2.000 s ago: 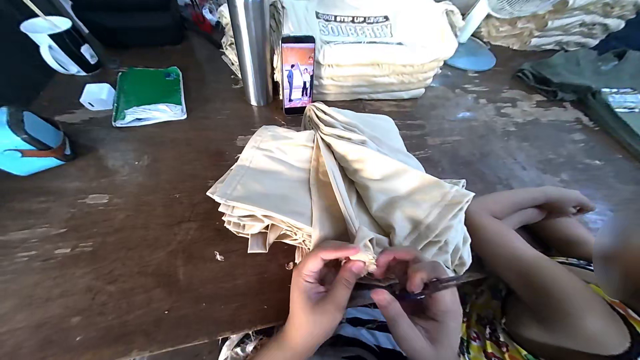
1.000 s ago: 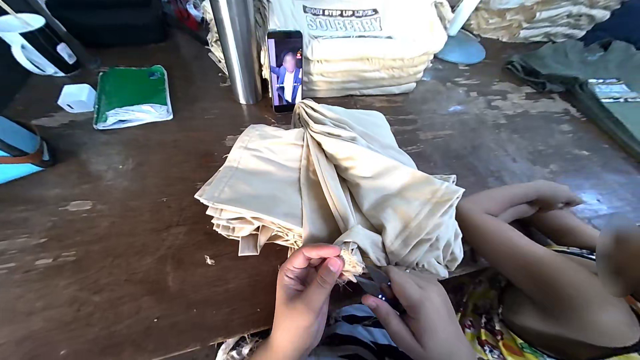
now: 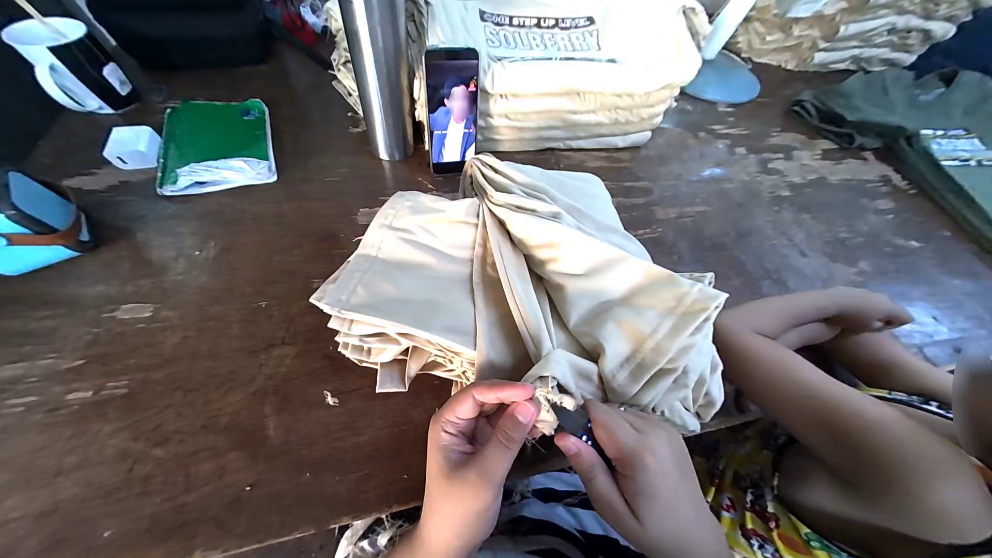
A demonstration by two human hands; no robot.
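Observation:
A pile of folded beige fabric pieces (image 3: 418,271) lies near the table's front edge, its top piece gathered into a peak at the back. My left hand (image 3: 480,434) pinches a frayed, bunched end of the cloth (image 3: 547,403) between thumb and fingertips. On the right, my right hand (image 3: 635,465) grips a small dark cutting tool (image 3: 577,426), its blade beside that frayed end. Most of the tool is hidden by my fingers, so its exact kind cannot be told.
Behind the pile stand a steel tumbler (image 3: 377,77), a phone (image 3: 452,112) and stacked printed cloth (image 3: 573,85). A green packet (image 3: 217,147), white adapter (image 3: 132,147) and mug (image 3: 70,66) are at left. Another person's folded arms (image 3: 790,349) rest at right, near dark green garments (image 3: 891,116).
My left hand keeps hold of the frayed end. My right hand, with fingers more spread around the dark tool two seconds ago, is now closed around it beside the cloth.

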